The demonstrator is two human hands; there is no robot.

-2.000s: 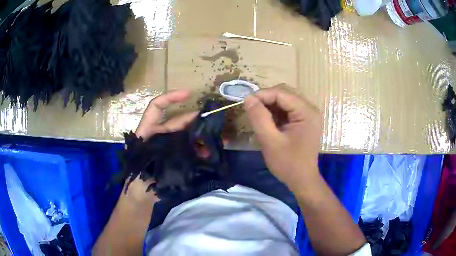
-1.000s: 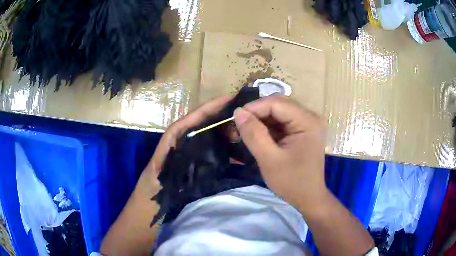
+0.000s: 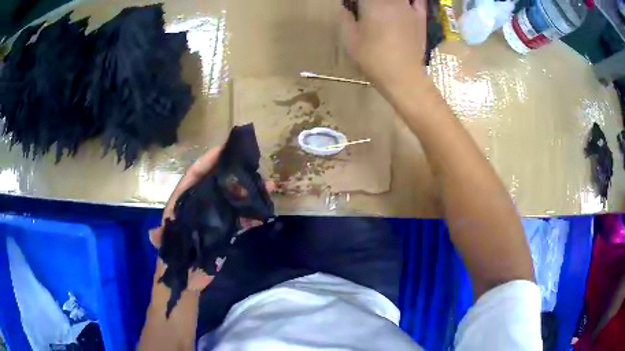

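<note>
My left hand (image 3: 195,171) holds a ragged black cloth piece (image 3: 219,199) above the table's near edge; its pointed top is up and an opening shows in its middle. My right hand (image 3: 385,31) is stretched to the far side of the table, at a dark heap of small black pieces (image 3: 433,31); its fingertips are at the picture's top edge, and I cannot tell if they grip anything. The small white glue dish (image 3: 322,141) stands on the stained cardboard pad (image 3: 373,171). A cotton swab (image 3: 353,142) rests in the dish.
A second cotton swab (image 3: 336,78) lies beyond the dish. Large black feathery rows (image 3: 96,82) lie at left. A yellow item (image 3: 449,19), a white plastic item (image 3: 483,20) and a labelled jar (image 3: 545,24) stand at far right. A loose black piece (image 3: 599,161) lies at right. Blue crates (image 3: 62,274) are below.
The swab has left my right hand and lies in the dish. My right hand has moved away to the far heap. My left hand still holds the cloth, now left of the dish.
</note>
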